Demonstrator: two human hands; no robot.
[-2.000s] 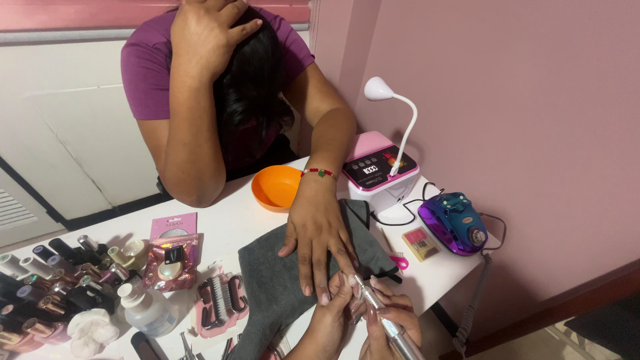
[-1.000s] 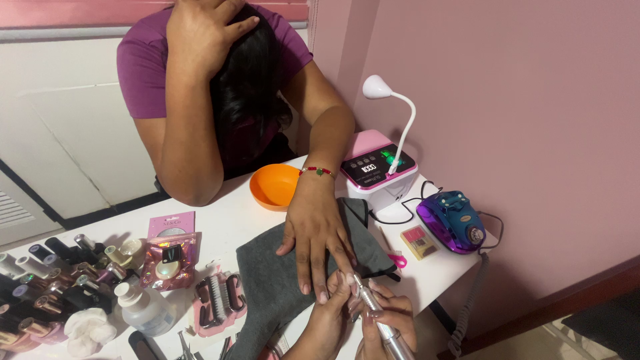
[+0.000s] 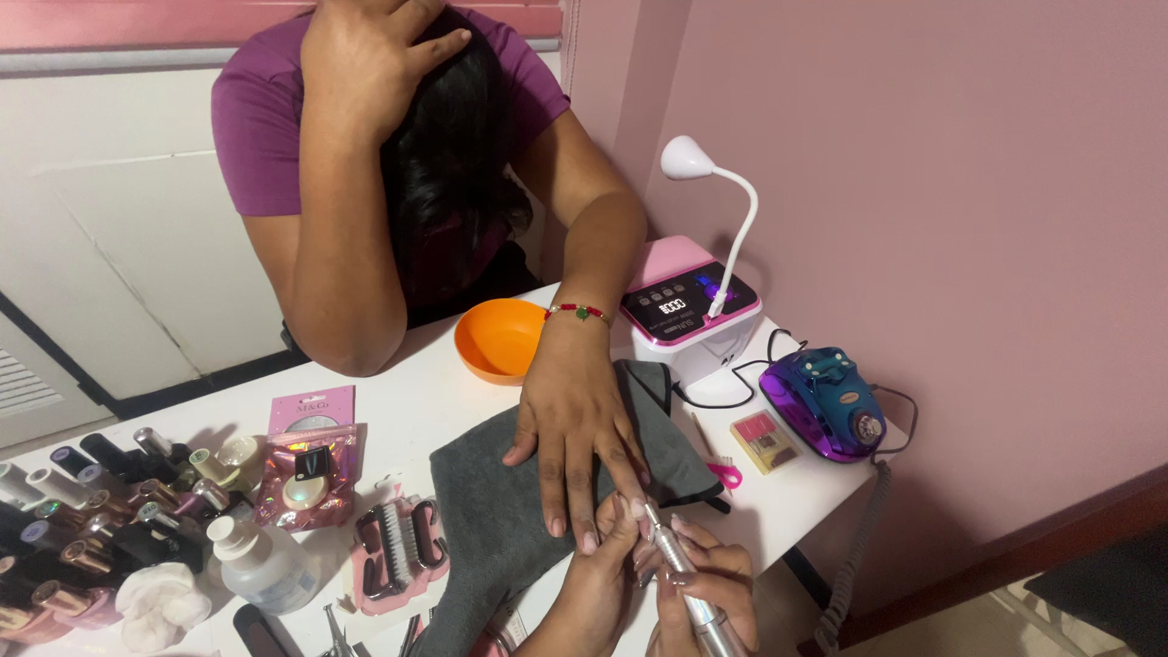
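Note:
My right hand [image 3: 698, 579] holds a silver electric nail drill handpiece [image 3: 683, 568], its tip at a fingernail of the other person's hand [image 3: 577, 424]. My left hand [image 3: 598, 566] grips that finger's end between thumb and fingers. The person's hand lies palm down on a grey towel [image 3: 493, 493], and a red beaded bracelet [image 3: 582, 313] is around the wrist. At the right of the table stands the blue and purple nail drill control unit [image 3: 826, 401], with a coiled cord [image 3: 853, 566] hanging beside the table edge.
An orange bowl [image 3: 500, 342] and a white and pink nail lamp [image 3: 693, 306] stand behind the towel. Many nail polish bottles [image 3: 100, 511], a pump bottle [image 3: 260, 566], a nail brush [image 3: 399, 547] and metal tools [image 3: 338, 630] are at the left. A small yellow box [image 3: 765, 442] lies at the right.

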